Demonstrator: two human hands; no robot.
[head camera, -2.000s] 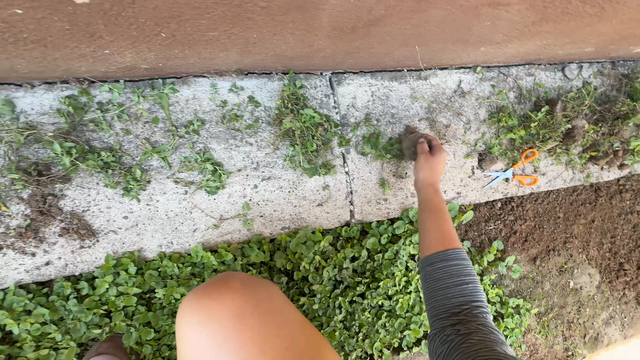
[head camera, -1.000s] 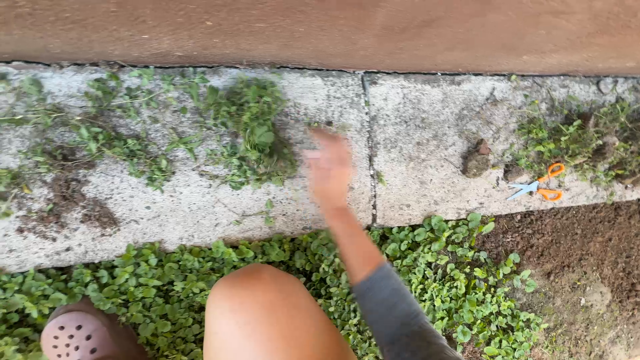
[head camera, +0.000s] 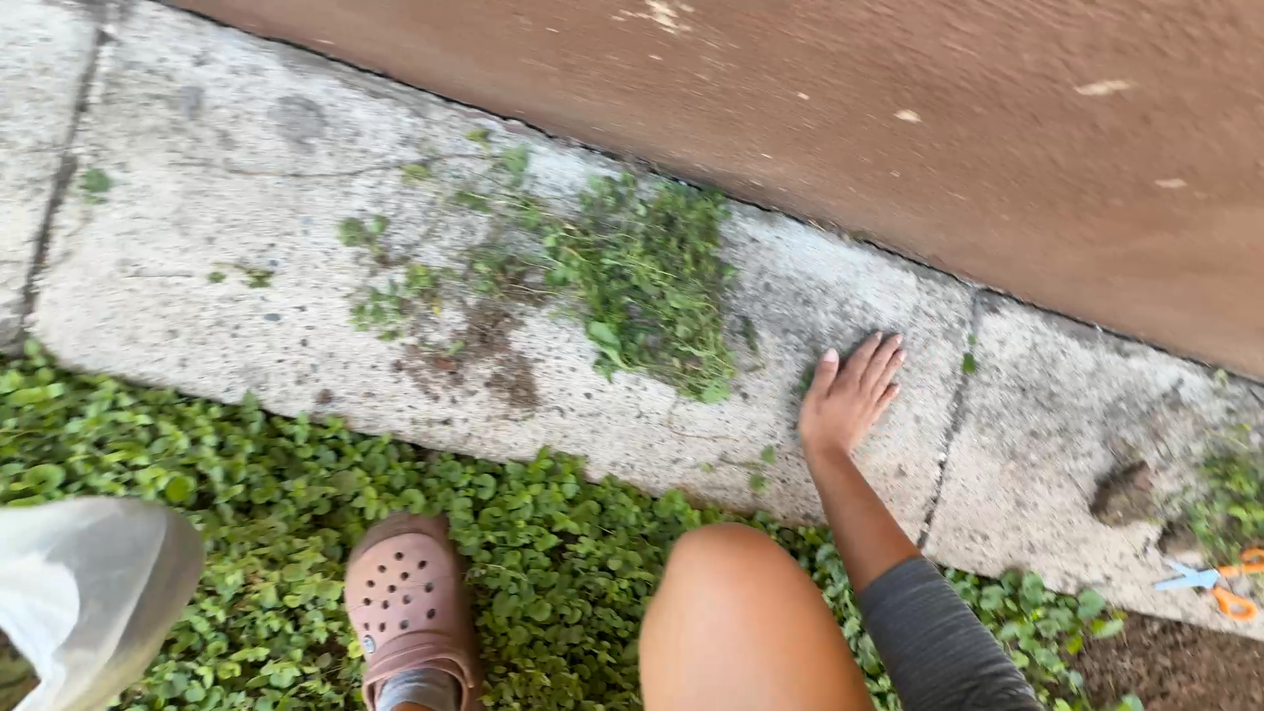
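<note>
My right hand (head camera: 851, 397) lies palm down on the concrete walkway (head camera: 810, 276), its fingers slightly apart and nothing in its grasp. To its left, not touching it, a heap of pulled green weeds (head camera: 657, 286) rests on the slab. Smaller sprigs (head camera: 380, 301) and a patch of loose soil (head camera: 494, 360) lie farther left. A pair of scissors with orange handles (head camera: 1213, 581) sits at the right edge, beside more weeds (head camera: 1229, 504) and a clod of soil (head camera: 1124, 494). My left hand is out of view.
A brown wall (head camera: 889, 128) borders the walkway's far side. Along the near side grows leafy ground cover (head camera: 553, 563), where my foot in a pink clog (head camera: 410, 602) stands. A translucent whitish plastic bag (head camera: 99, 592) is at the lower left. Bare soil (head camera: 1175, 662) shows at the lower right.
My right hand has gone left across the joint between slabs. The weeds that lay spread along the slab are now gathered into a denser heap. The view has turned and shifted left.
</note>
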